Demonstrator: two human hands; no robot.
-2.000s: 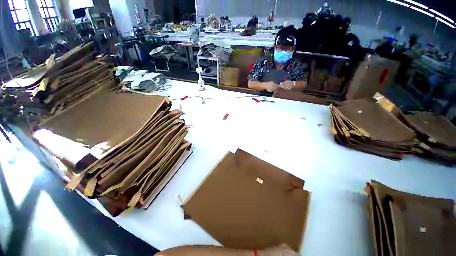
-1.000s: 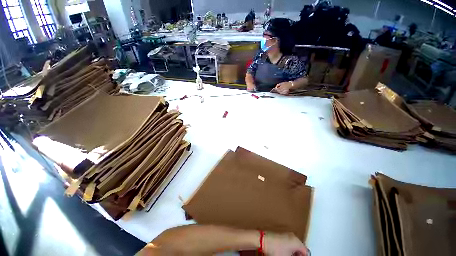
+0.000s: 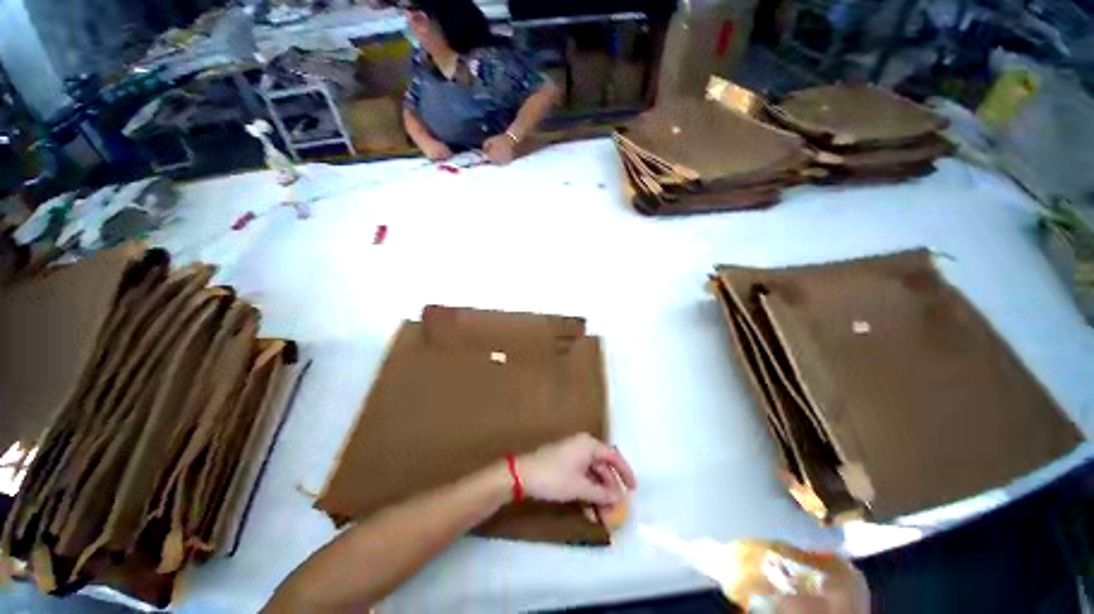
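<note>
A flat brown bag panel (image 3: 462,414) lies on the white table in front of me, with a small cream sticker (image 3: 498,356) near its folded top flap. My left hand (image 3: 578,471), with a red wrist cord, reaches across the panel. Its fingers pinch a tan tape end (image 3: 615,513) at the panel's near right corner. My right hand (image 3: 847,590) is at the bottom edge, partly cut off and blurred. It is closed around an amber glue bottle (image 3: 774,573), whose pale nozzle points left towards that corner.
A thick fanned pile of panels (image 3: 132,396) leans at the left. A flat stack of panels (image 3: 924,372) lies at the right, and more brown stacks (image 3: 720,138) lie at the far right. A person (image 3: 466,90) sits across the table. A red-handled tool (image 3: 380,234) lies mid-table.
The view has swung right and down. My left hand has moved to the panel's near right corner and pinches the tape end. My right hand has come into view with the glue bottle.
</note>
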